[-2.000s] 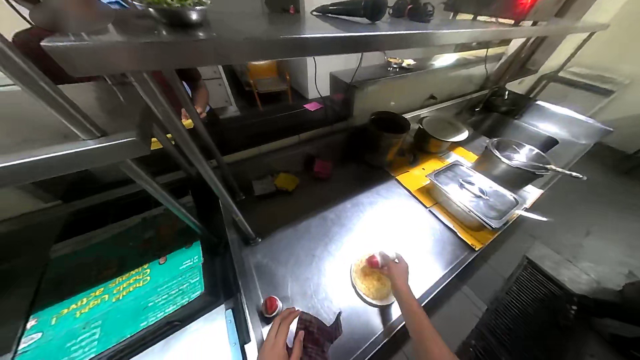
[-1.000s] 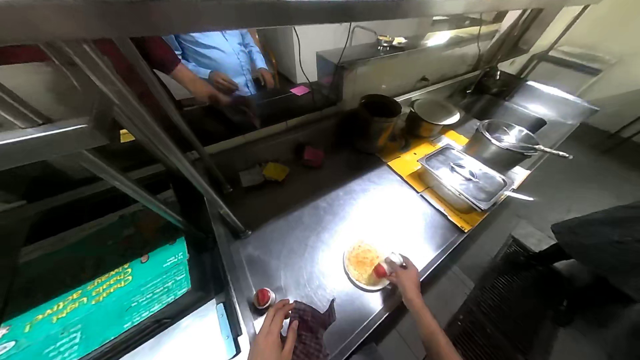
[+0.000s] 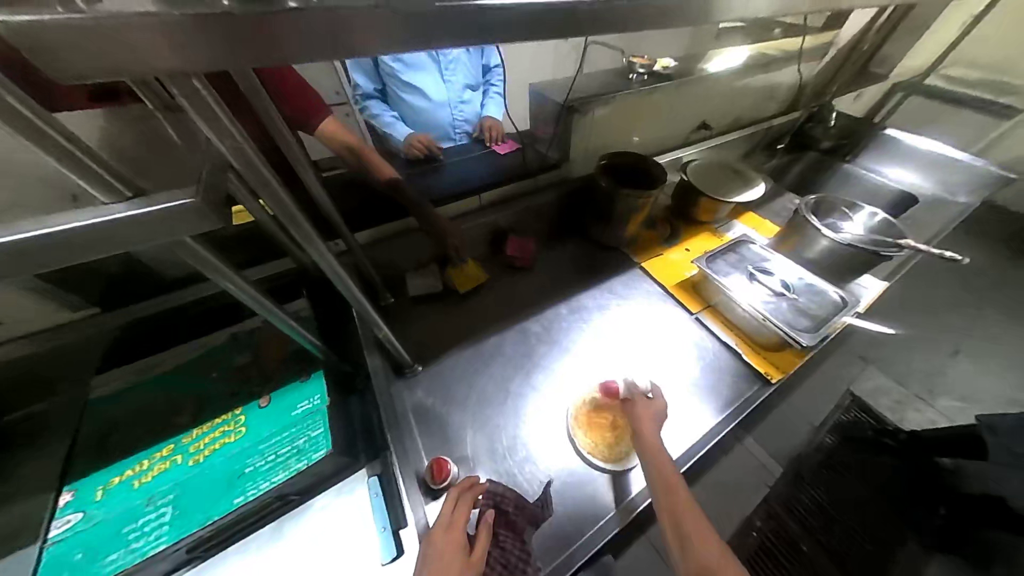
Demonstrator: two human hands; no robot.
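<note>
My right hand (image 3: 645, 408) is closed around a small white shaker with a red top (image 3: 610, 390), tilted over the far edge of a round golden flatbread (image 3: 600, 428). The flatbread lies on a white plate (image 3: 582, 458) on the steel counter. My left hand (image 3: 460, 532) rests at the counter's near left on a dark checkered cloth (image 3: 512, 524), its fingers apart; whether they grip the cloth is unclear. Just beyond its fingertips stands another small white container with a red top (image 3: 441, 473).
A lidded steel pan (image 3: 776, 288), a pot with a ladle (image 3: 848, 228) and two darker pots stand at the right. Steel shelf posts (image 3: 296, 232) rise at the left, near a green box (image 3: 200, 472) and a blue-handled knife (image 3: 382, 520). A co-worker's hand (image 3: 452, 244) touches yellow paper (image 3: 466, 274).
My right hand has moved the shaker from the flatbread's near right to its far edge. A co-worker's arm now reaches to the yellow paper. The left hand stays by the cloth.
</note>
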